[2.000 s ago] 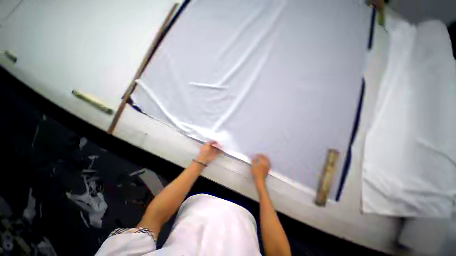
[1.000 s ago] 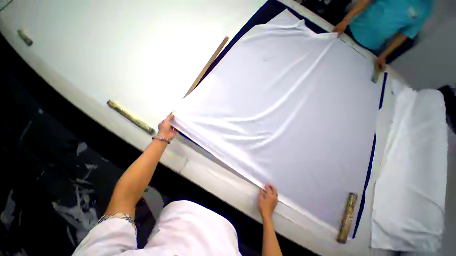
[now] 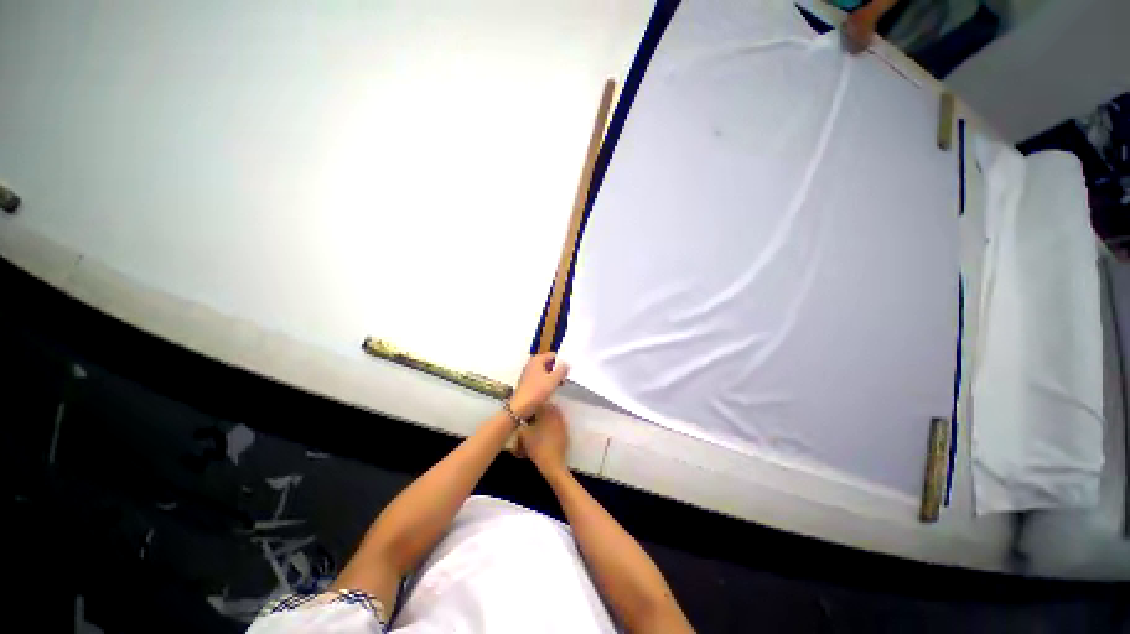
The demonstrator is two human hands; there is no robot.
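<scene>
The white fabric ply (image 3: 768, 235) lies over a navy ply (image 3: 620, 105) that shows as a dark strip at its left side. Soft wrinkles run across the white ply. A long wooden stick (image 3: 580, 223) lies along that left side. My left hand (image 3: 535, 384) pinches the near left corner of the white ply. My right hand (image 3: 545, 436) is just below it, closed around the near end of the stick at the table edge; the fingers are partly hidden.
Cloth weights lie left of my hands (image 3: 436, 369), at the near right corner (image 3: 934, 471) and far right (image 3: 946, 121). A white pile (image 3: 1038, 334) lies at the right. A helper's hand (image 3: 858, 30) touches the far edge. Scraps (image 3: 279, 495) lie on the dark floor.
My right hand has let go of the near edge and moved left beside my left hand. The white ply's left side lies flatter along the stick. The view has shifted left.
</scene>
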